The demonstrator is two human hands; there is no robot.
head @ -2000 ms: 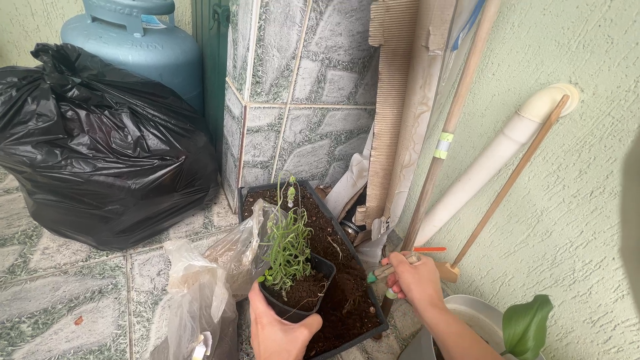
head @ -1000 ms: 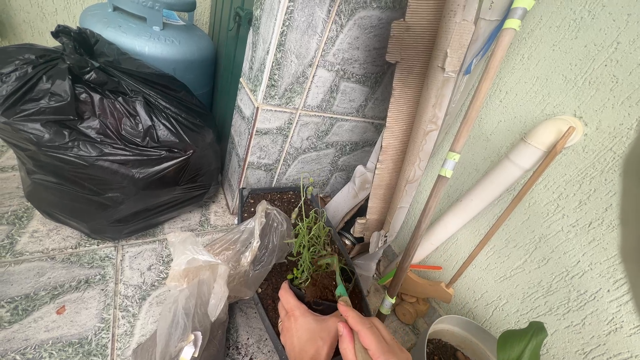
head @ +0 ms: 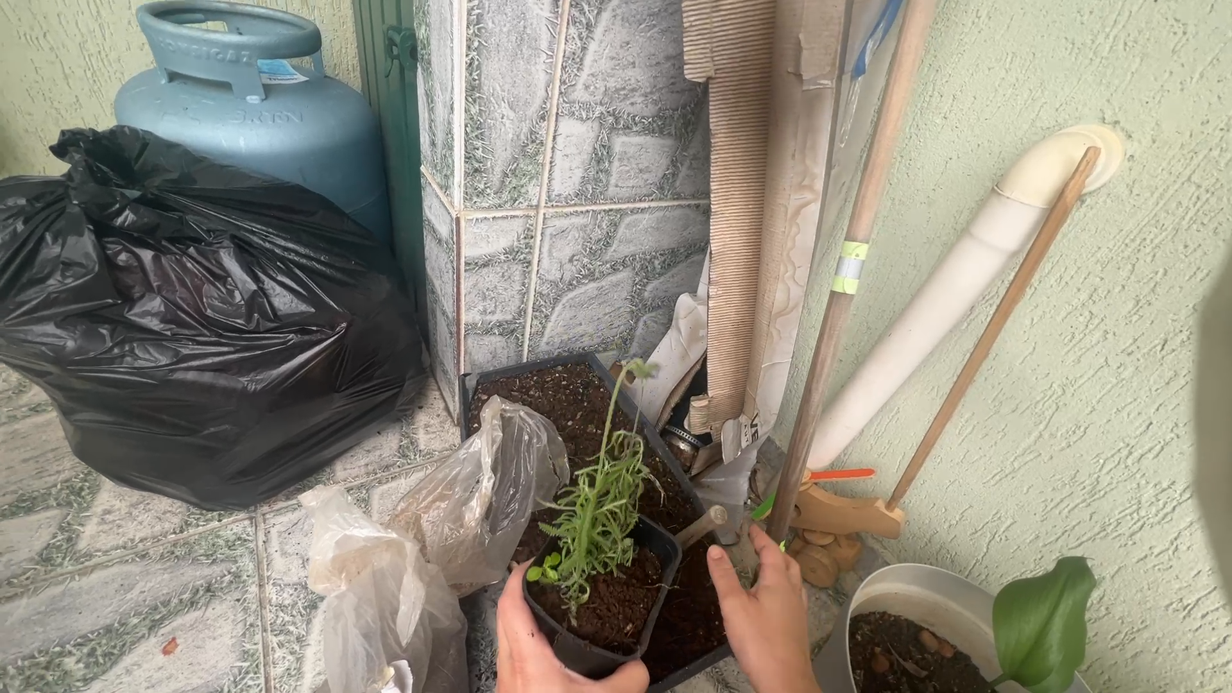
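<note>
My left hand (head: pixel 553 645) grips a small black square plastic pot (head: pixel 664 606) near the bottom centre. A feathery green plant (head: pixel 597 510) stands in the dark soil of the pot. To its right, my right hand (head: pixel 765 606) is held with the thumb and fingers apart, nothing between them. Just left of that hand, the rounded handle end (head: pixel 707 525) of a tool sticks up beside the pot; its other end is hidden. Below and behind the pot lies a black planter box (head: pixel 539 363) filled with dark soil.
Crumpled clear plastic bags (head: pixel 385 577) lie left of the pot. A black garbage bag (head: pixel 221 346) leans before a blue gas cylinder (head: pixel 260 135). Cardboard (head: pixel 741 221), a wooden pole (head: pixel 837 318) and a white pipe (head: pixel 924 318) stand along the right. A leafy plant grows in a pale pot (head: pixel 924 582).
The right hand held a green tool at the plant one second ago; it has let go and moved right. The left hand now grips the pot's side, with the pot in clearer view.
</note>
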